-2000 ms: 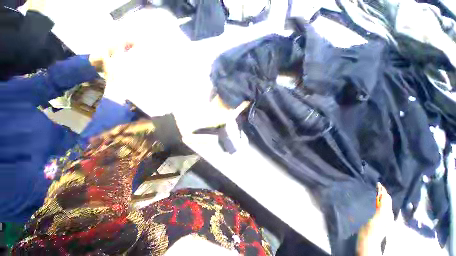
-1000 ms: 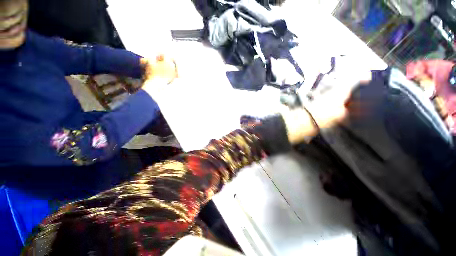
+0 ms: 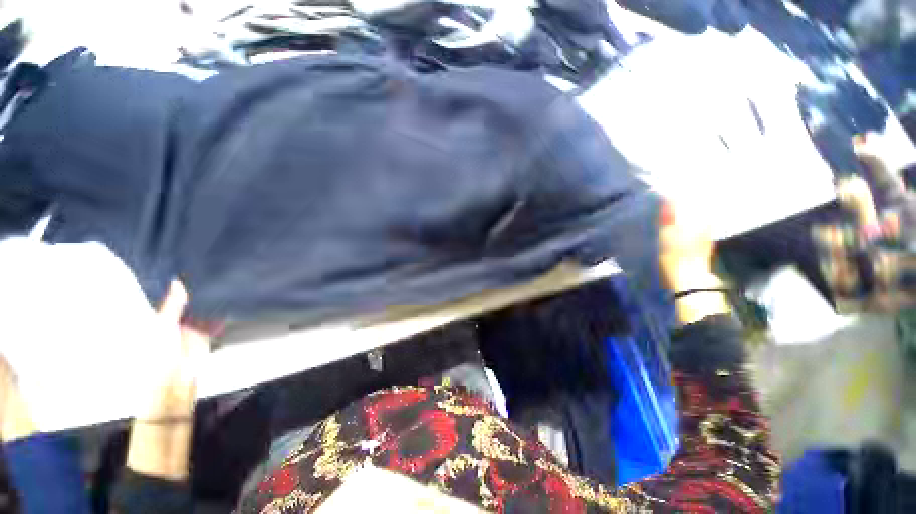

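Note:
A dark denim jacket (image 3: 402, 191) lies spread along the near edge of the table. My left hand (image 3: 176, 376) is at its lower left edge, with the thumb up over the cloth and the fingers at the edge. My right hand (image 3: 691, 256) is at its right end, blurred, with the cloth edge at the fingers. A small orange-red patch shows at the right fingertips; blur hides whether it is the snips' handle.
The white tabletop (image 3: 718, 131) shows at the right. More garments (image 3: 482, 25) lie along the far side. Another person's forearm in a blue sleeve (image 3: 45, 477) is at the lower left. A bright blue crate (image 3: 640, 412) stands below the table edge.
The view has swung round. My hand that reached across the table is now back at the near edge. The jacket now lies broad and flatter between both hands.

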